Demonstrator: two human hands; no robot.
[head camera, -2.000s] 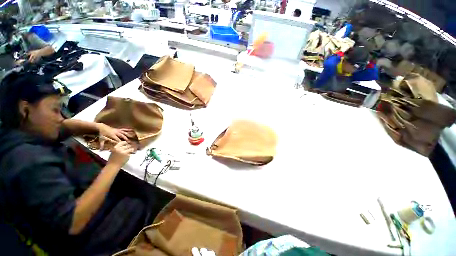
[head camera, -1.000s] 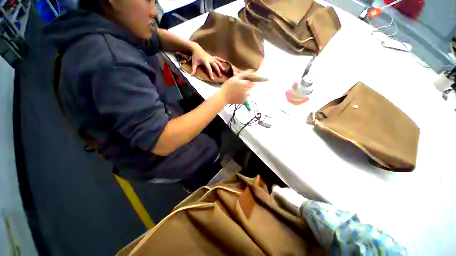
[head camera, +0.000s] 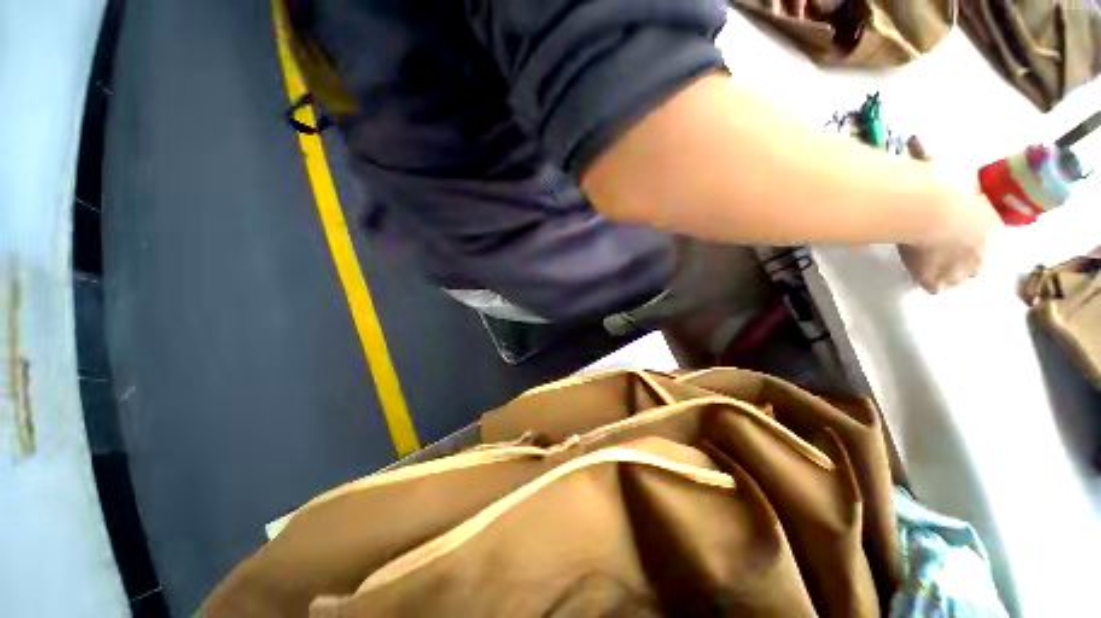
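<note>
A pile of brown bag bodies (head camera: 543, 531) with pale edge lines fills the bottom centre, folded and overlapping. A pale flat edge (head camera: 646, 353) shows behind the pile; what it belongs to is unclear. A light blue patterned sleeve of mine shows at the pile's right side, at the bottom. My right hand is not visible; the bags or the picture's edge hide it. My left hand is not in view.
A person in a dark top sits close ahead, one bare arm (head camera: 785, 169) over the white table (head camera: 966, 362). A red can (head camera: 1014, 187), a green-handled tool (head camera: 872, 118) and brown bag bodies (head camera: 1075, 308) lie there. A yellow line (head camera: 350, 272) crosses the grey floor.
The view has turned left and down, and the bag pile appears larger. The white-gloved hand seen beside the pile is out of sight. The seated person's hand is now beside the red can.
</note>
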